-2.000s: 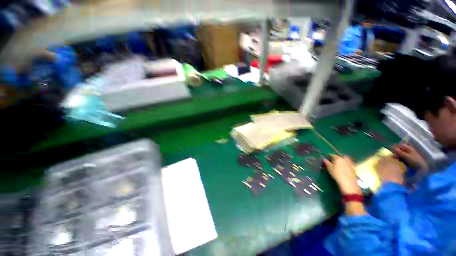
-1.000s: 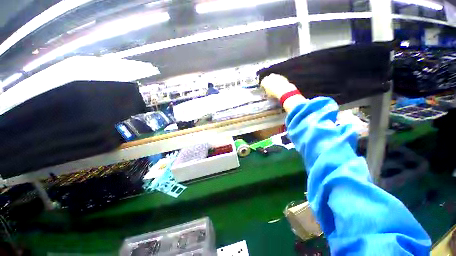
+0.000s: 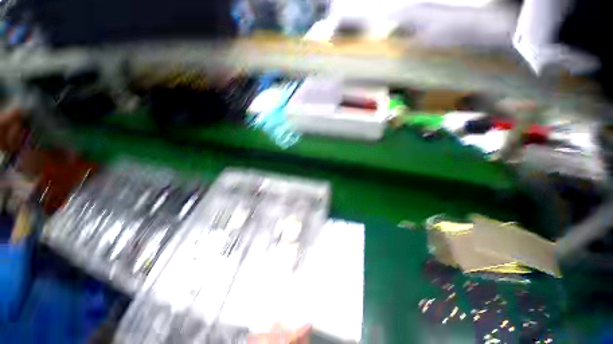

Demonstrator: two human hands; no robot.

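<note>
The frame is strongly blurred. A clear blister tray (image 3: pixel 265 185) with silvery and dark contents lies left of centre. A white sheet (image 3: pixel 343 269) lies against its right side. Blurred fingertips (image 3: pixel 285 334) show at the bottom edge, at the sheet's lower end; I cannot tell which of my hands they belong to or whether they hold anything. The rest of that hand is cut off, and no other hand of mine is visible. Dark covered boards (image 3: pixel 480 309) with gold spots lie at the lower right.
A tan stack of sheets (image 3: pixel 497 245) with yellow edges lies behind the boards. A neighbouring tray (image 3: pixel 128 222) and a blue sleeve (image 3: pixel 17 275) are at the left. A white box (image 3: pixel 336 121) stands at the back beneath the shelf frame (image 3: pixel 201 57).
The view has swung down from the shelf to the bench. The blue-sleeved arm with the red wristband, reaching to the shelf a second ago, is out of view. Fingertips now show at the bottom.
</note>
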